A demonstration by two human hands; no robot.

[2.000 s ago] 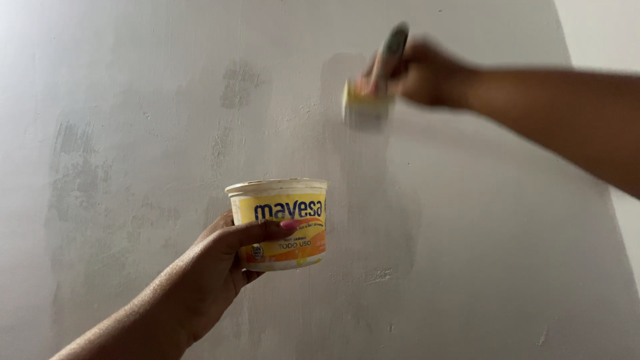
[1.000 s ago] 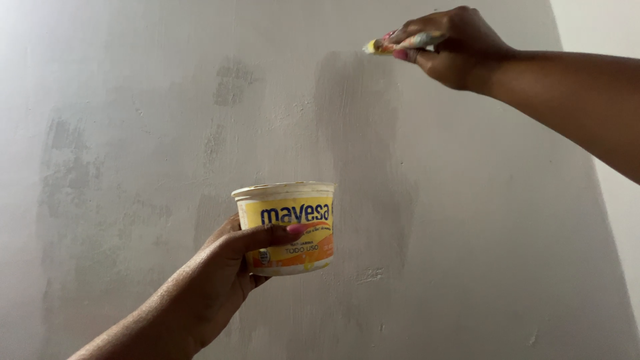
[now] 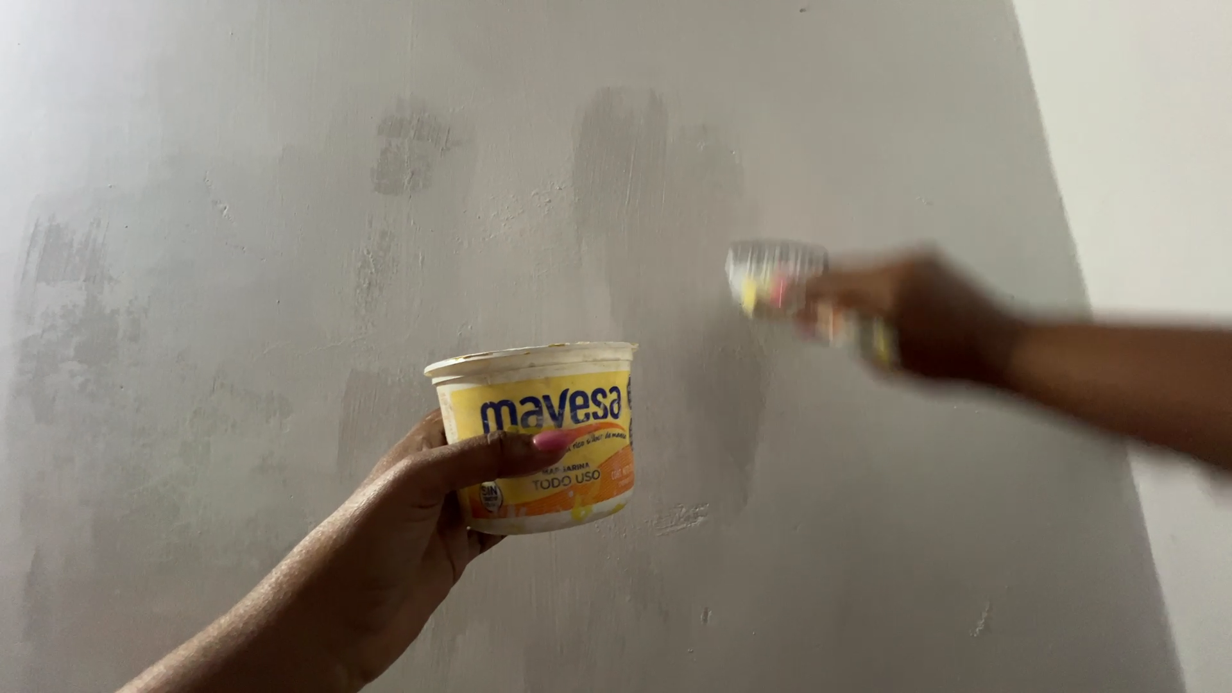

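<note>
My left hand is closed around a Mavesa margarine tub, a white plastic one with a yellow and orange print, held upright with the thumb across its front. What the tub contains is hidden behind its rim. To the right and higher up, my right hand is blurred and grips a paintbrush, its bristle end up and to the left. The brush is at the grey wall, beside darker, damp-looking patches; whether the bristles touch the wall cannot be told.
Dark grey patches and rough marks are spread over the wall, mostly at the middle and left. Along the right side a slanting edge divides the grey from a pale, off-white surface.
My right hand with the brush has come down from near the top of the view. My left hand still holds the tub in nearly the same place.
</note>
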